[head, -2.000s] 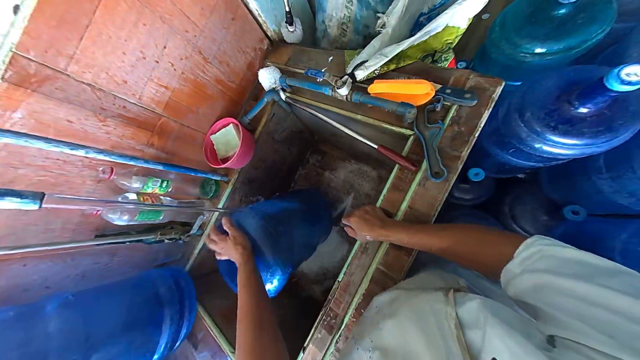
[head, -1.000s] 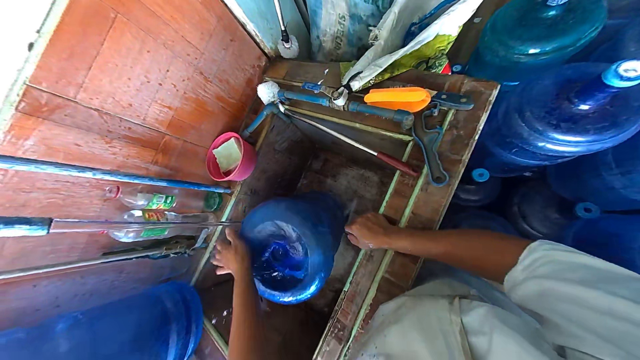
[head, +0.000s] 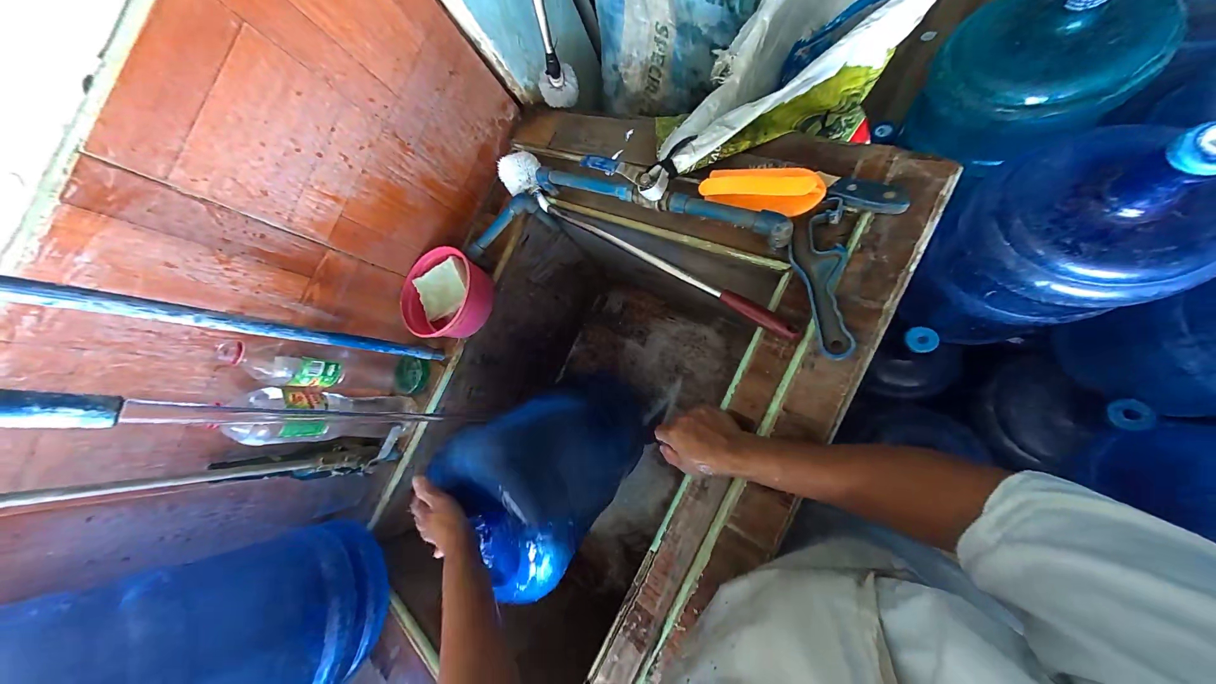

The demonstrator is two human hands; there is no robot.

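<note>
A large blue plastic water jug [head: 537, 475] lies tilted inside a tiled basin [head: 674, 541], partly blurred. My left hand [head: 442, 518] rests against the jug's left side, with its fingers on the plastic. My right hand [head: 703, 442] is curled beside the jug's far end, over the basin's right edge; the neck end and whatever the fingers close on are hidden or blurred. Above the hands, a brush with a dark red handle [head: 755, 312] lies across the basin's corner. A pink bowl [head: 480, 306] holding a pale sponge [head: 441, 289] sits at the upper left edge.
A blue pipe [head: 708, 209], an orange scoop [head: 763, 190], a knife [head: 869, 196] and a blue-grey handled tool [head: 825, 285] lie on the ledge. Blue jugs [head: 1073, 228] crowd the right; another [head: 190, 608] lies lower left. Poles [head: 218, 318] and plastic bottles [head: 313, 427] are at the left.
The jug's round end faced up one second ago; now the jug is tilted with its side showing, as it was two seconds ago. My left hand stays on its left side.
</note>
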